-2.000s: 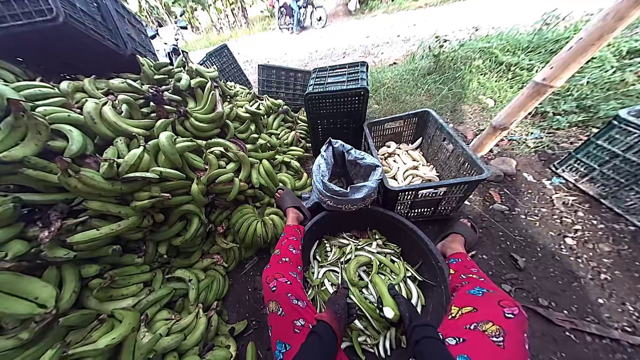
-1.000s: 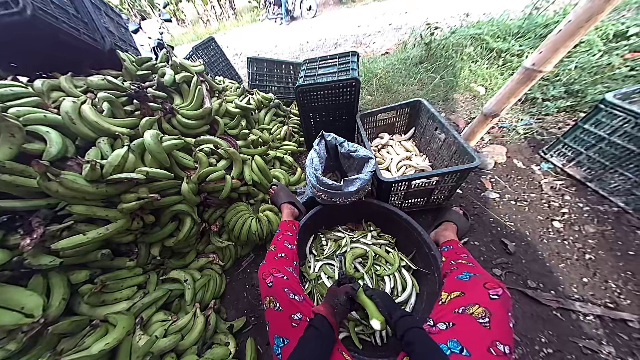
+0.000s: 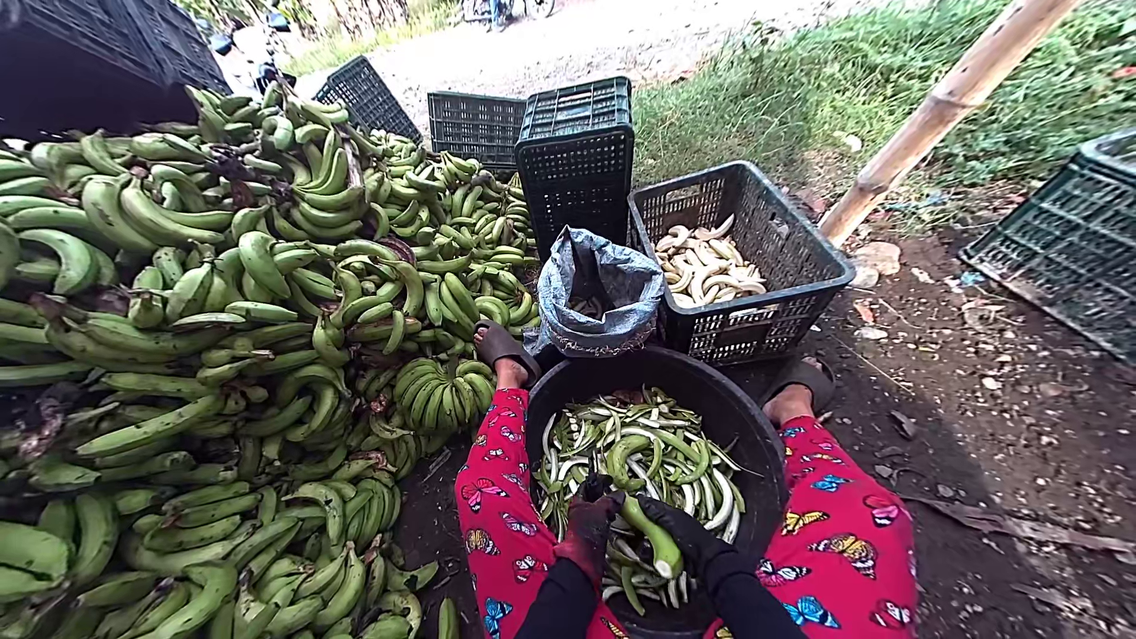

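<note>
A green plantain [image 3: 652, 539] with a pale cut end lies between my hands, over a round black tub [image 3: 754, 417] of green and white peels [image 3: 661, 435]. My right hand [image 3: 682, 529], darkly gloved, is closed around it from the right. At its left side is my left hand [image 3: 587, 531], also in a dark, stained glove, its fingers closed at a small dark tool [image 3: 596, 486] whose shape is unclear. Another green plantain or large peel [image 3: 625, 463] lies just beyond my hands on the peels.
A large pile of green plantains [image 3: 257, 266] fills the left. Beyond the tub stand a blue-grey sack [image 3: 595, 328], a black crate [image 3: 754, 315] holding peeled plantains [image 3: 706, 266], and an upright crate [image 3: 575, 169]. A wooden pole [image 3: 941, 106] leans at right, near another crate [image 3: 1065, 240].
The plantain between my hands now points its pale cut end toward me; two seconds ago it pointed away across the peels. My hands stay low over the tub.
</note>
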